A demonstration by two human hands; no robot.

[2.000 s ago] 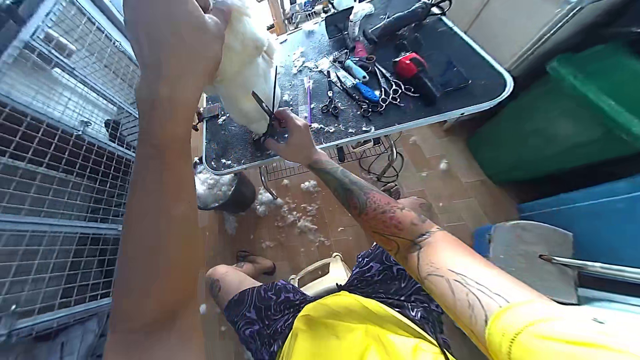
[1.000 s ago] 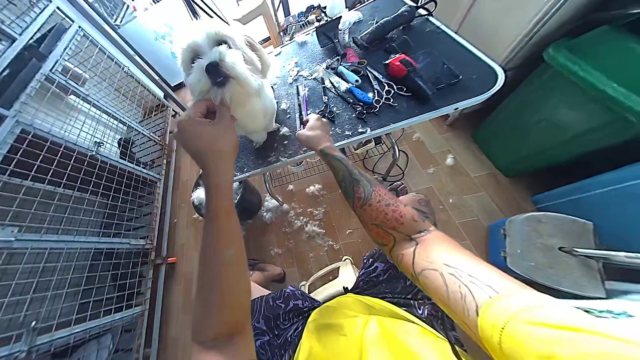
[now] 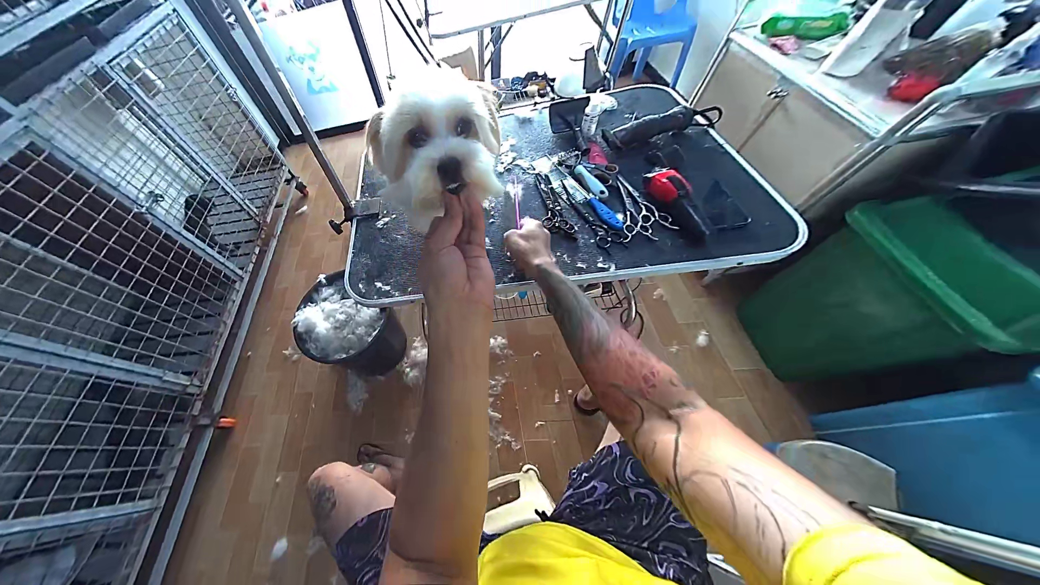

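A white, fluffy dog point(image 3: 443, 138) faces me at the left end of the black grooming table point(image 3: 585, 248). My left hand point(image 3: 457, 252) is raised palm up at its chin, fingertips against the fur below the mouth. Low over the table's near part, my right hand point(image 3: 528, 244) has curled fingers. A thin pink-purple tool point(image 3: 517, 199) shows just beyond it; whether the fingers grip it is unclear, and no scissors show in this hand. Grooming scissors point(image 3: 642, 215), a blue-handled comb or brush point(image 3: 603, 213) and a red and black clipper point(image 3: 673, 191) lie to the right.
Wire cages point(image 3: 106, 268) line the left side. A black bucket point(image 3: 349, 333) of cut fur stands below the table's left corner, with tufts on the wooden-look floor. A metal post point(image 3: 301, 114) rises at the table's left edge. Green point(image 3: 877, 284) and blue point(image 3: 951, 447) bins stand right.
My left hand has gone from above the dog to its chin, and the dog's face has turned into view. The scissors held in my right hand two seconds ago no longer show there. The view has tilted up.
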